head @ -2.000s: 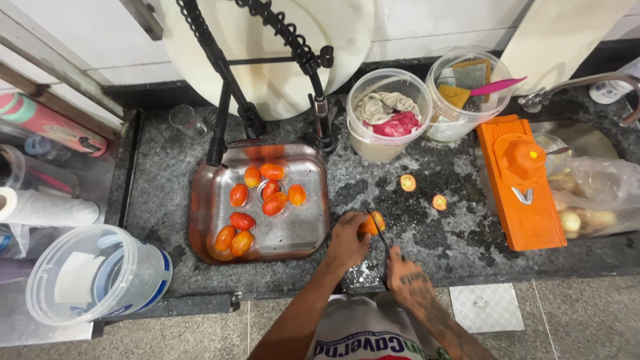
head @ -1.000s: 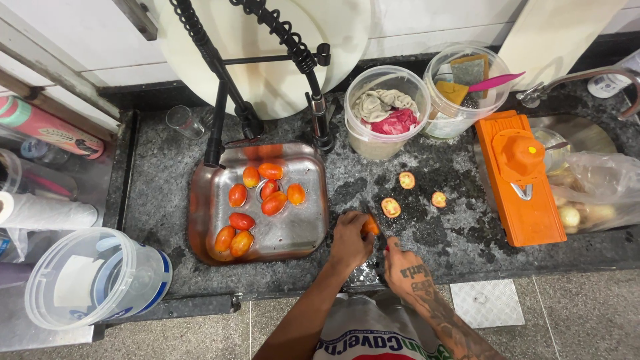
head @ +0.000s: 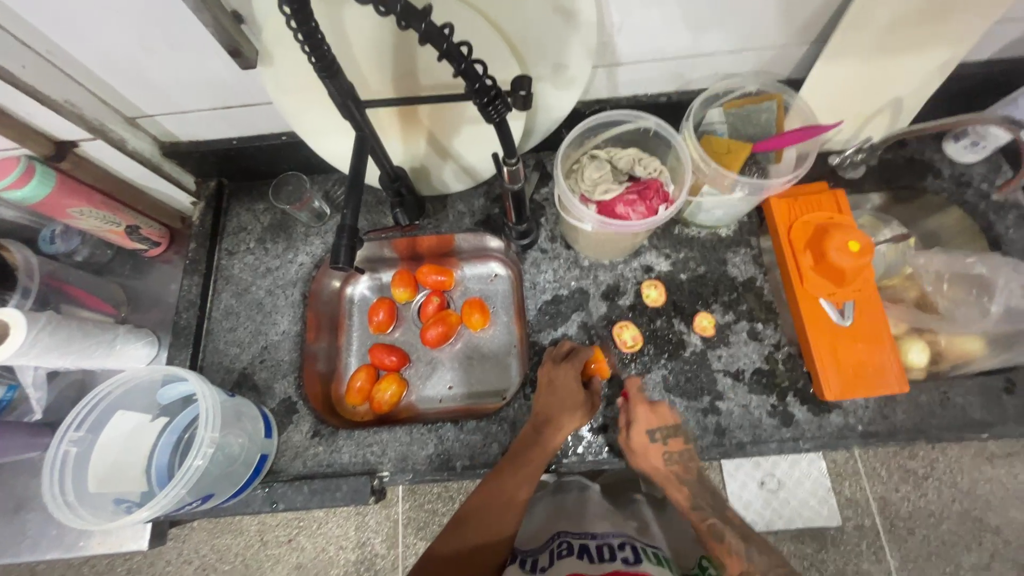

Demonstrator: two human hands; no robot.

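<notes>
My left hand (head: 568, 384) grips a piece of plum tomato (head: 596, 364) above the dark stone counter, right of the sink. Close beside it, my right hand (head: 652, 428) is closed on a knife; a bit of its red handle (head: 625, 394) shows, and the blade is blurred near the tomato. Beyond my hands lie cut tomato slices: a larger one (head: 627, 337), one farther back (head: 654, 293) and a small one to the right (head: 704, 324). Several whole plum tomatoes (head: 440, 329) rest in the steel sink basin (head: 512, 320).
A bucket with cloths (head: 622, 184) and a tub with sponges (head: 720, 192) stand behind. An orange mandoline slicer (head: 864, 344) lies at right, beside a plastic bag (head: 960, 296). A black spring faucet (head: 352, 104) rises behind the basin; a glass (head: 300, 198) and a clear bucket (head: 160, 448) are left.
Two seconds ago two cut pieces lay on the counter; a third, larger slice appeared there by one second ago. The piece in my left hand looks shorter than at first.
</notes>
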